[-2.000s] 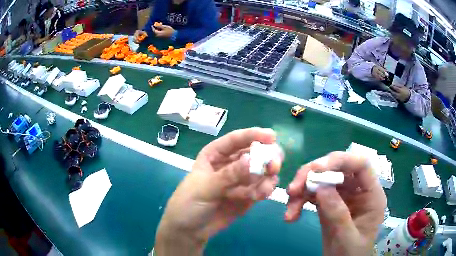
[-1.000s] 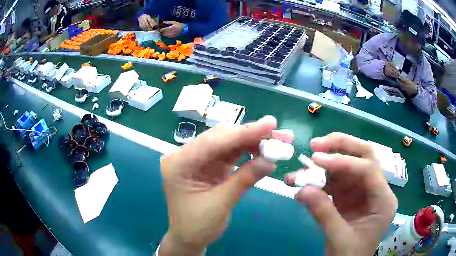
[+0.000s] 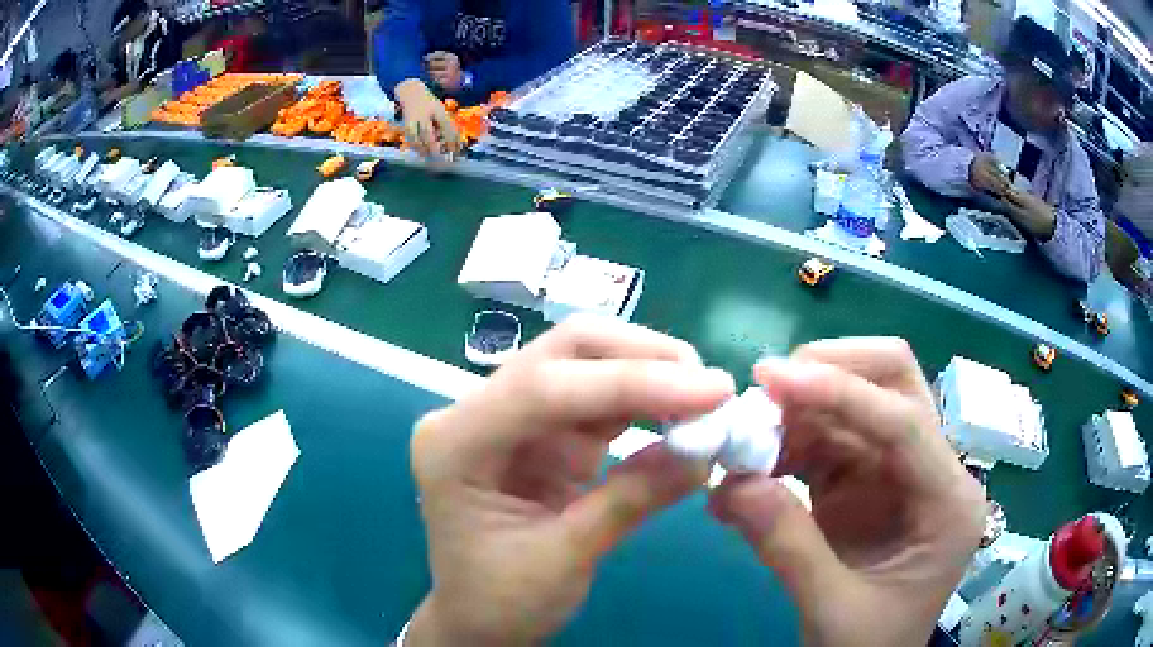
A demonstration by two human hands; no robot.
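My left hand and my right hand are raised over the bench at the centre of the view, fingertips close together. My left hand pinches a white earbud between thumb and fingers. My right hand pinches another white earbud. The two earbuds are side by side and look to be touching; they are slightly blurred and partly hidden by the fingertips. An open white retail box and a charging case with a white rim and dark inside sit on the green belt beyond my left hand.
Dark cups and a white paper sheet lie at left, by blue units. A bottle with a red cap stands at lower right. More boxes line the belt. Stacked trays and two people are across it.
The earbuds, earlier held apart, are now together, and both hands have closed in. The boxes and cases on the belt have shifted right. The person across the belt now reaches down toward it.
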